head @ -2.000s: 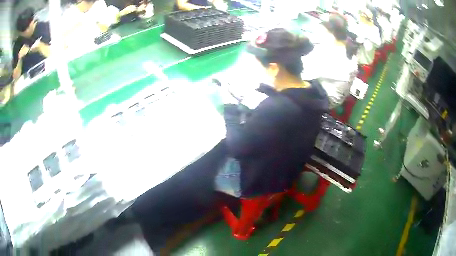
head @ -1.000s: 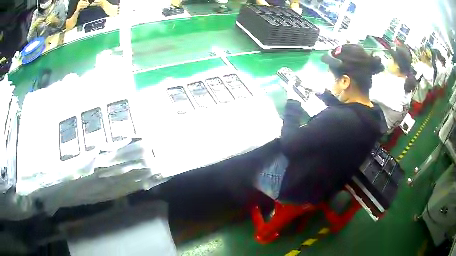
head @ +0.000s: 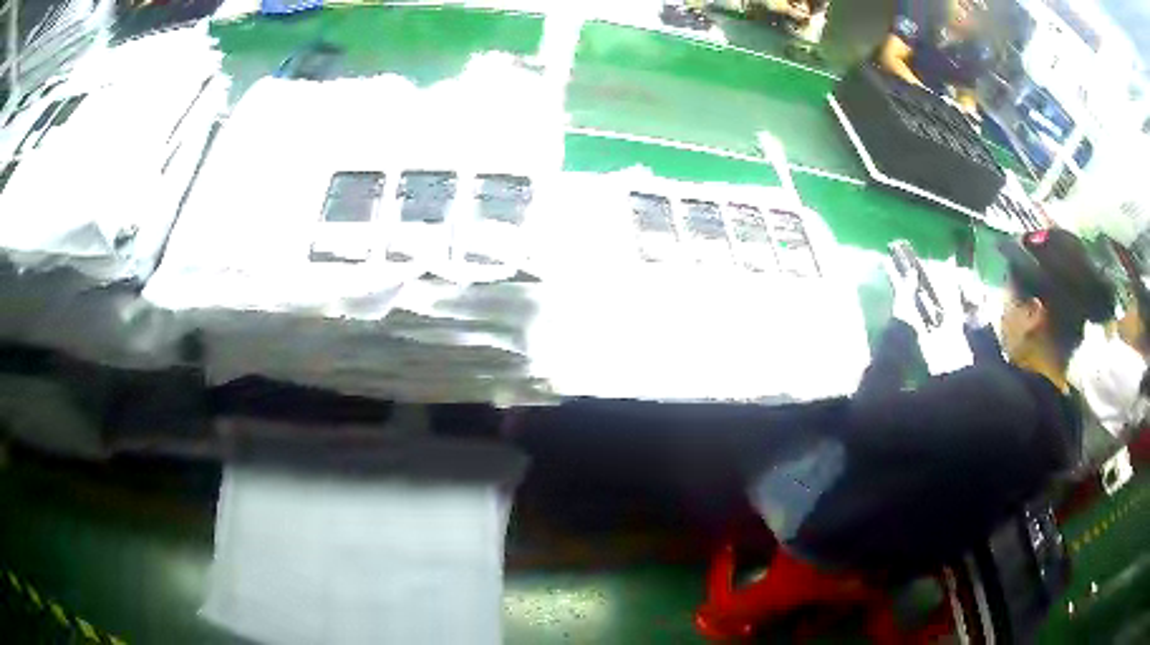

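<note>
Neither my left hand nor my right hand is in view. In front of me a white padded tray lies on the bench with three phone housings side by side in it. A second white tray to its right holds several more phone housings in a row. The white surfaces are overexposed, so recess edges are hard to see. A white cloth-like sheet hangs in folds over the front edge of the nearer tray.
A person in dark clothes sits at the right on a red stool, holding a housing. A black tray stack stands on the green bench. More white trays lie left. A white panel is below.
The view has swung left, so the trays, housings and seated person now appear further right. Trays at the far left have come further into view. No hand of mine appears in any frame.
</note>
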